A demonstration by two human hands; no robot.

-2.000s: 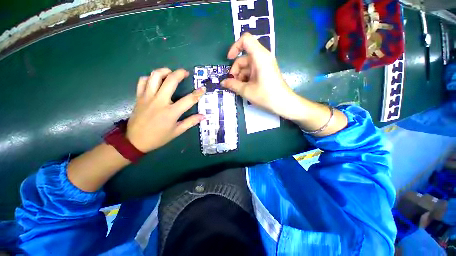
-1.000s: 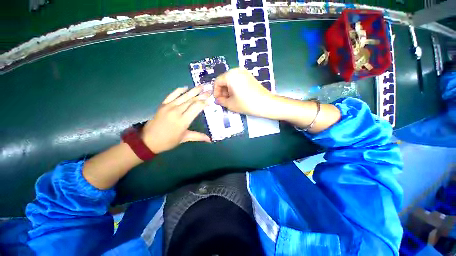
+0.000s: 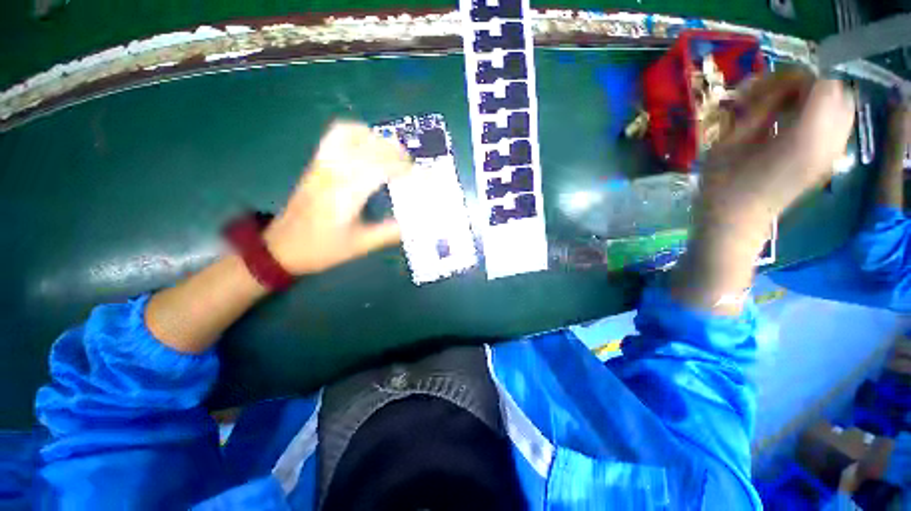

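A phone frame [image 3: 436,215] lies on the green bench, glaring white, with its dark mainboard end [image 3: 428,137] away from me. My left hand [image 3: 335,200] is at its left edge, blurred, with thumb and fingers apart around that edge. My right hand [image 3: 769,150] is blurred over the right side of the red bin [image 3: 671,105]; its fingertips are too blurred to tell whether they hold anything. Tan-gold flex parts [image 3: 711,95] lie heaped in the bin. A white liner strip [image 3: 515,255] with black die-cut stickers [image 3: 506,125] lies right of the frame.
A clear bag with a green patch [image 3: 639,250] lies below the bin. A worn whitish ledge [image 3: 250,45] runs along the bench's far side. Part of a second strip shows beside my right wrist. Another person's arm in a blue sleeve [image 3: 881,240] is at the far right.
My right hand has left the phone frame and moved right to the red bin. My left hand has shifted slightly left. More of the frame and sticker strip shows.
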